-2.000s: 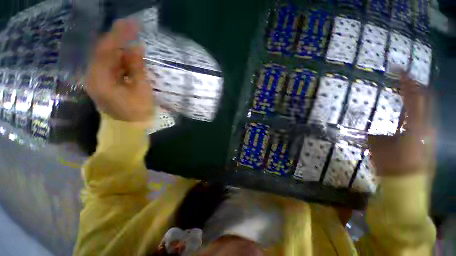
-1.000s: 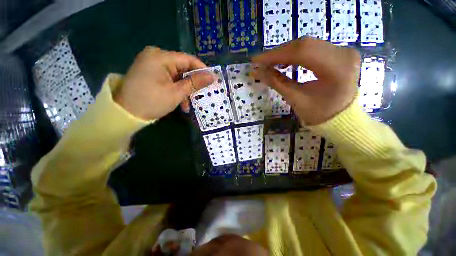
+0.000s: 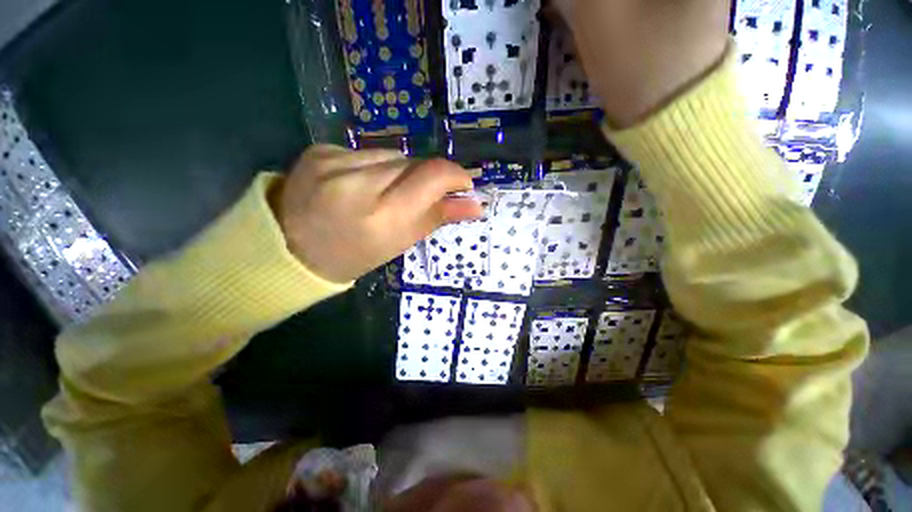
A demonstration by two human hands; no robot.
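The blister tray [image 3: 318,75] holds rows of circuit boards. One board at the upper left is bare blue [image 3: 388,65]; the others in view are mostly covered by white dotted pads [image 3: 490,55]. My left hand [image 3: 370,208] pinches the upper edge of a white dotted sticker sheet with clear film [image 3: 515,245], which lies over the tray's middle row. Two white pads [image 3: 490,340] lie in line below it. My right hand [image 3: 650,50] is over the upper tray, cut off by the top edge, its fingertips out of view.
More white sticker sheets [image 3: 65,220] lie at the left on the dark green bench top [image 3: 180,100]. The tray's shiny right rim [image 3: 845,135] shows glare. The yellow sleeves and the wearer's body are along the bottom.
My right hand has left the sheet and moved up to the top edge. My left hand still holds the sheet, which now lies lower against the tray. The view has shifted closer.
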